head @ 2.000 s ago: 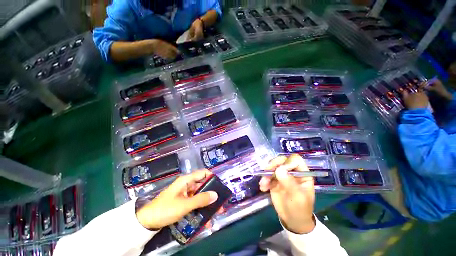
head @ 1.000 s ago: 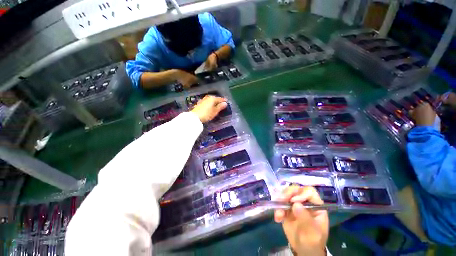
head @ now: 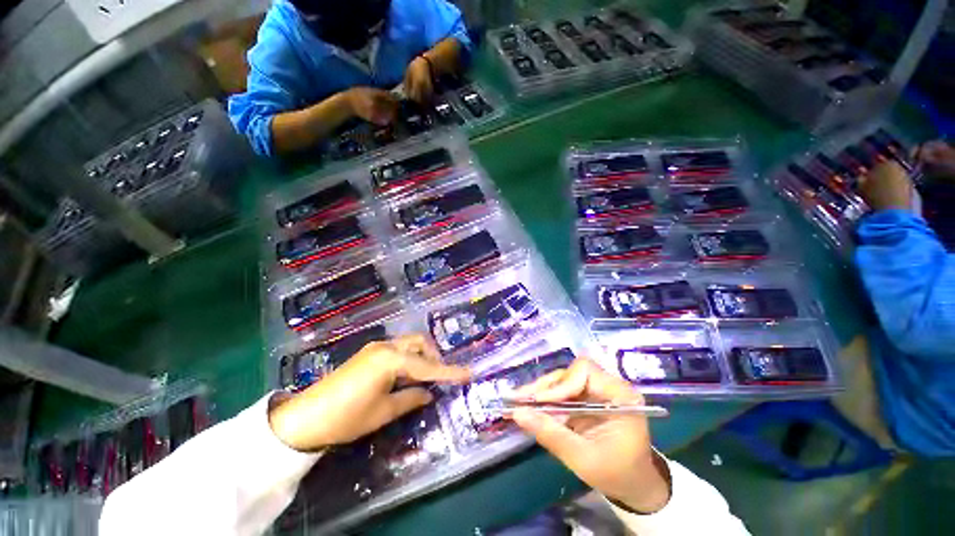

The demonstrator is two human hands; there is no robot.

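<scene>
A clear blister tray point(head: 419, 314) with two columns of black, red-edged handset units lies in front of me. My left hand point(head: 361, 393) is over its near left part, index finger stretched toward the nearest right-column unit point(head: 539, 372); whether its other fingers grip anything cannot be told. My right hand point(head: 597, 429) holds thin silvery tweezers point(head: 586, 408) almost level, tip over the silvery end of that same unit. My fingers partly hide this unit. The unit behind it point(head: 484, 317) has a pale framed patch at its right end.
A second tray of units point(head: 691, 272) lies to the right. Stacked trays point(head: 796, 73) stand at the far right, others point(head: 152, 173) at the far left. More upright units point(head: 126, 440) sit at lower left. A person in blue point(head: 346, 73) works opposite; another's sleeve point(head: 906, 314) is at right.
My left hand has come back from the tray's far end to its near part. My right hand, still holding the tweezers, has moved slightly left, over the near unit. The view has shifted.
</scene>
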